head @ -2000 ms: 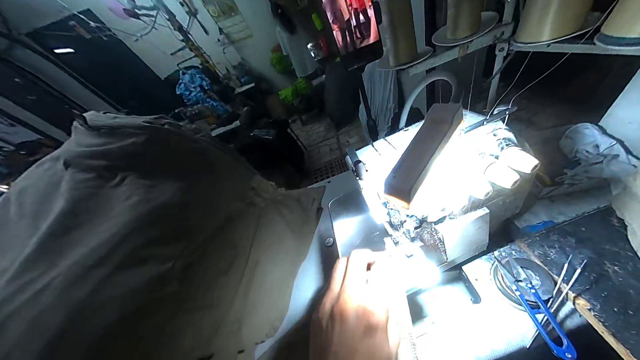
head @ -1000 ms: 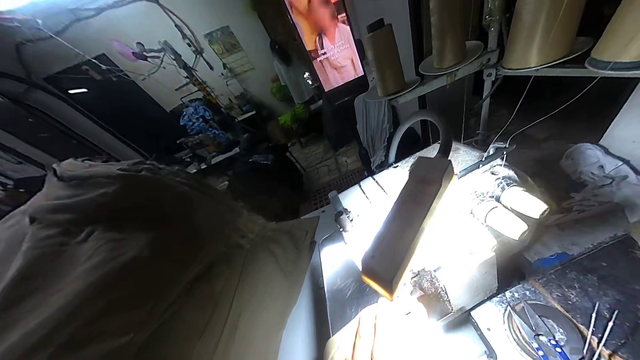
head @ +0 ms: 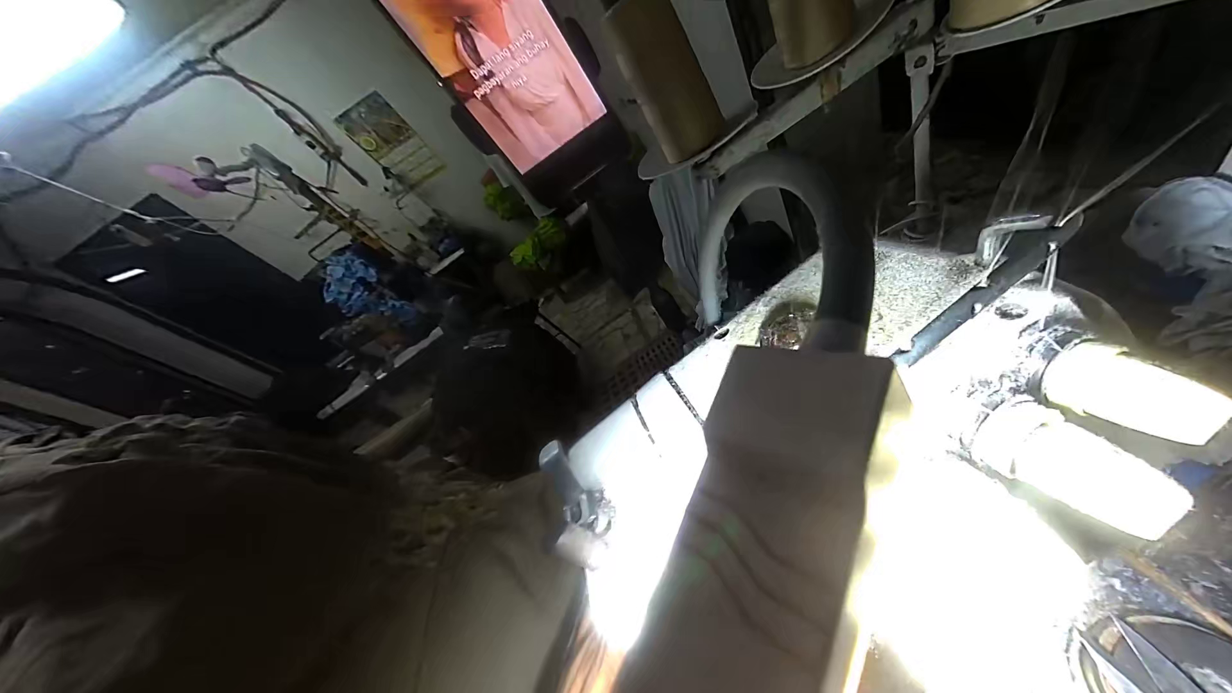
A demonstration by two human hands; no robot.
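A blurred sliver of one of my hands shows at the bottom edge, beside the lamp; which hand it is and whether it holds anything cannot be told. A long box-shaped lamp head on a curved gooseneck hides much of the brightly lit sewing machine. Two pale cylindrical parts stick out from the machine's right side. Brown cloth is heaped at the left and reaches toward the machine. My other hand is not seen.
Thread cones stand on a metal rack above, with threads running down. A lit screen hangs behind. A round dish with metal tools lies at lower right, and pale cloth at far right. A dark figure or heap is behind the machine.
The view has shifted closer to the lamp and machine. My visible hand, on the machine's front two seconds ago, now shows only as a sliver at the bottom edge.
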